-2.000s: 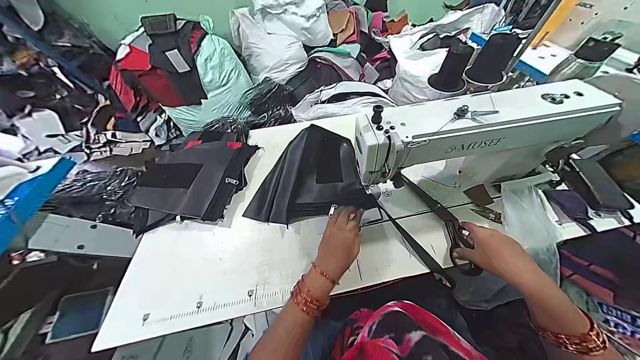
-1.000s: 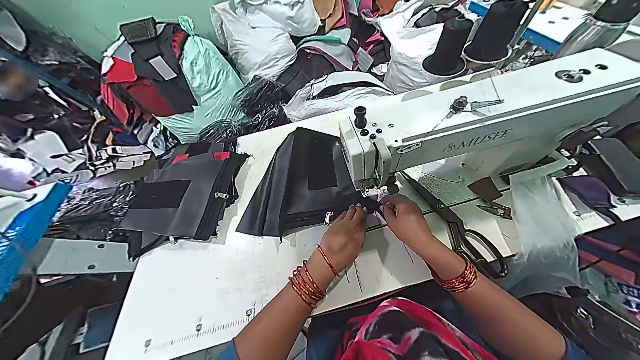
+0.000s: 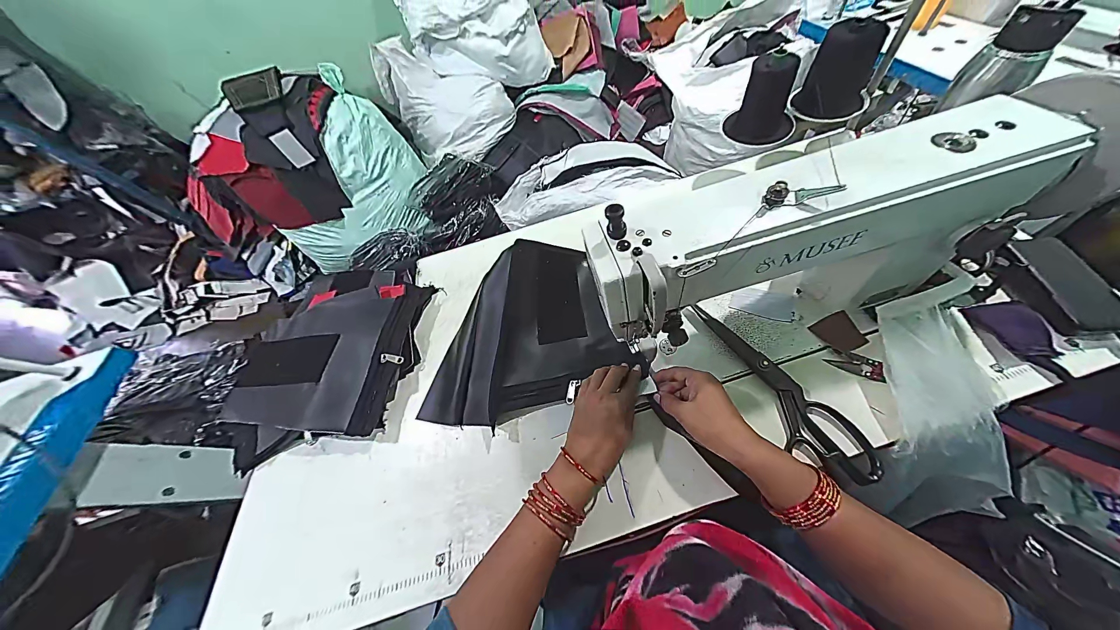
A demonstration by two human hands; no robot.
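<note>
A white Musee sewing machine [image 3: 840, 227] stands across the table, its needle area over the edge of a black fabric piece [image 3: 516, 350] with a zipper pull [image 3: 572, 391]. My left hand [image 3: 605, 416] rests its fingertips on that piece's lower right corner, just in front of the presser foot. Close beside it, my right hand [image 3: 700, 407] pinches the end of a dark strip [image 3: 691, 437] that runs down toward the table's front edge. Black-handled scissors [image 3: 792, 394] lie to the right of my right hand, blades toward the machine.
A stack of black fabric pieces [image 3: 297, 376] with zippers lies at the left. Thread snips [image 3: 857, 366] and a clear plastic bag [image 3: 936, 385] are at the right. Two black thread cones [image 3: 761, 101] stand behind the machine, near stuffed sacks [image 3: 376, 166].
My right hand has gone from the scissors' handles to the dark strip near the needle, and the scissors now lie on the table. My left hand stays at the fabric's corner.
</note>
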